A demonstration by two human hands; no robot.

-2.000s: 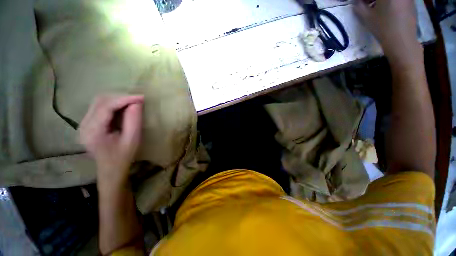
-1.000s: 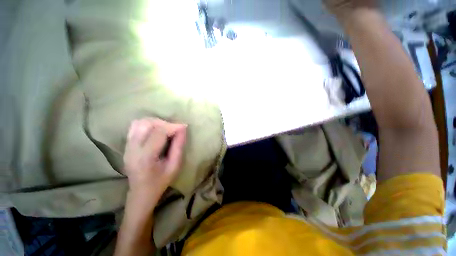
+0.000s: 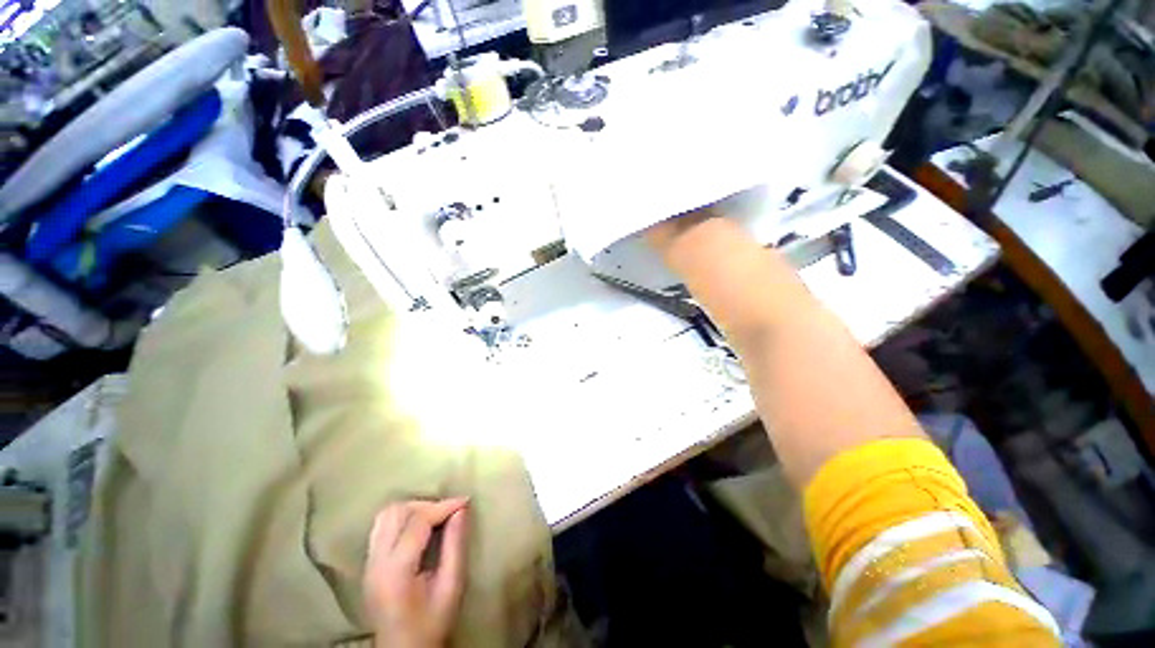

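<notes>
The khaki cloth lies spread over the table left of the needle, its right edge near the bright lamp glow. My left hand rests on it with the fingers curled; whether it pinches the cloth I cannot tell. My right hand reaches under the arm of the white brother sewing machine, partly behind a white paper; its fingers are hidden. The presser foot area stands beside the cloth, apart from both hands. Dark scissors lie partly hidden beside my right forearm.
A white lamp head hangs over the cloth. A yellow thread cone stands on the machine. More khaki cloth hangs below the table's front edge. Blue and white bundles lie at the far left, another table at the right.
The view has tilted up to show the whole machine. My right hand now reaches under the machine arm, behind the paper. My left hand is still on the khaki cloth, in a similar curled pose.
</notes>
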